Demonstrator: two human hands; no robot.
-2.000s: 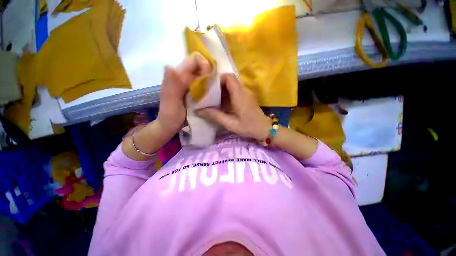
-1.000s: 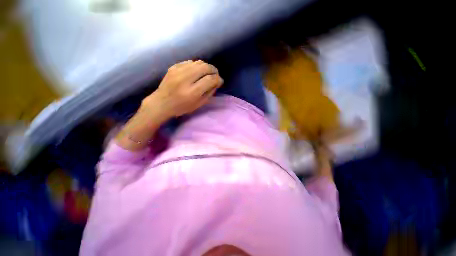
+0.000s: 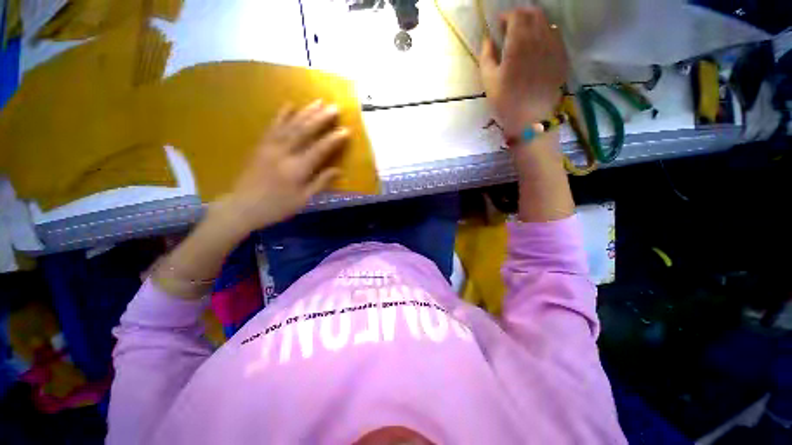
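Note:
My left hand (image 3: 295, 161) lies palm down, slightly blurred, on a large mustard fabric panel (image 3: 226, 104) at the left of the machine table; its fingers are apart. My right hand (image 3: 524, 65) reaches to the upper right, on or over pale pieces with a yellow edge strip (image 3: 599, 35); whether it grips them is unclear. The presser foot (image 3: 405, 10) shows at the top edge, with the round metal disc (image 3: 403, 40) of the needle plate below it.
Stacked mustard cut pieces (image 3: 95, 130) lie at the far left. Shears with yellow and green handles (image 3: 603, 126) lie beside my right wrist. The ruler-marked table edge (image 3: 434, 176) runs across. A mustard piece (image 3: 483, 256) and white sheet (image 3: 599, 239) are below right.
The view has swung back to the table. My left hand is now on the mustard panel. My right hand has moved from the pieces below right up to the pale pieces.

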